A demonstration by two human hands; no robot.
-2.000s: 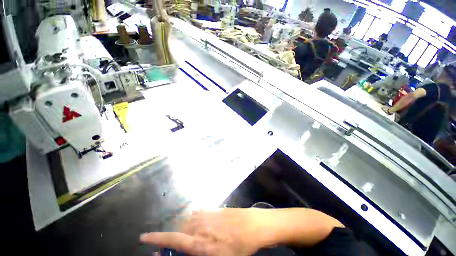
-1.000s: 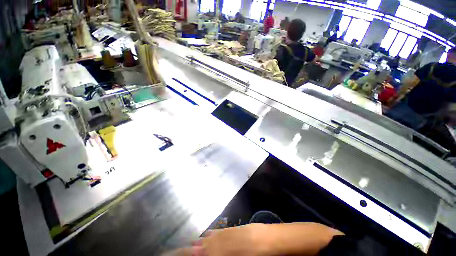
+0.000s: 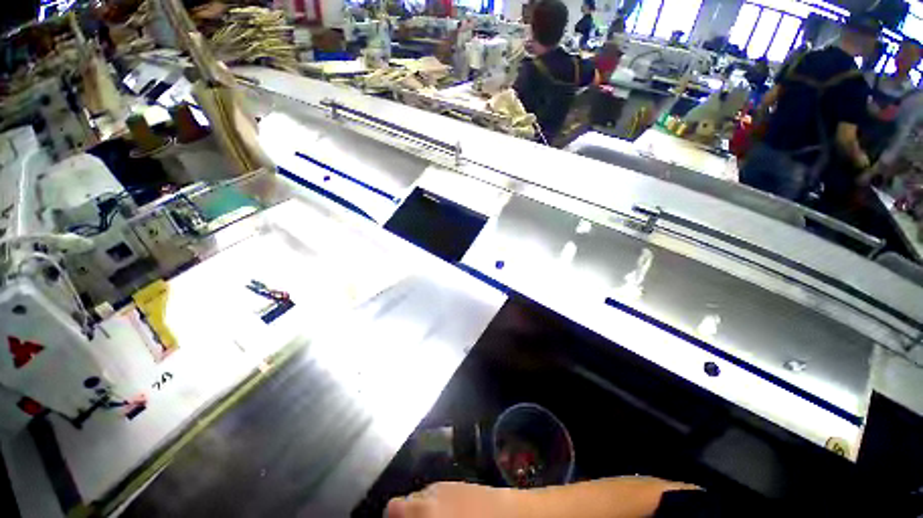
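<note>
My right hand [image 3: 445, 500] is at the bottom edge, beside the near end of the metal machine bed [image 3: 273, 430]. Its fingers are cut off, so what it holds is hidden. My left hand is not in view. The white sewing machine head [image 3: 46, 339] with a red three-diamond mark stands at the left. Small dark and red thread snips [image 3: 271, 300] lie on the white sheet [image 3: 218, 324]. A yellow piece [image 3: 155, 316] lies near the machine head. A see-through scrap cup [image 3: 533, 445] with reddish bits sits below the bed edge, just above my wrist.
A long metal and white table [image 3: 607, 253] with a rail runs diagonally across. Thread cones [image 3: 187, 123] and tan panels [image 3: 231, 126] stand behind the machine. A person in dark clothes [image 3: 555, 81] is beyond the table; another person [image 3: 820, 106] stands at the right.
My view has swung right, so the machine sits further left. My right hand has moved down towards the bottom edge, its fingers leaving the picture. The scrap cup has come into fuller view.
</note>
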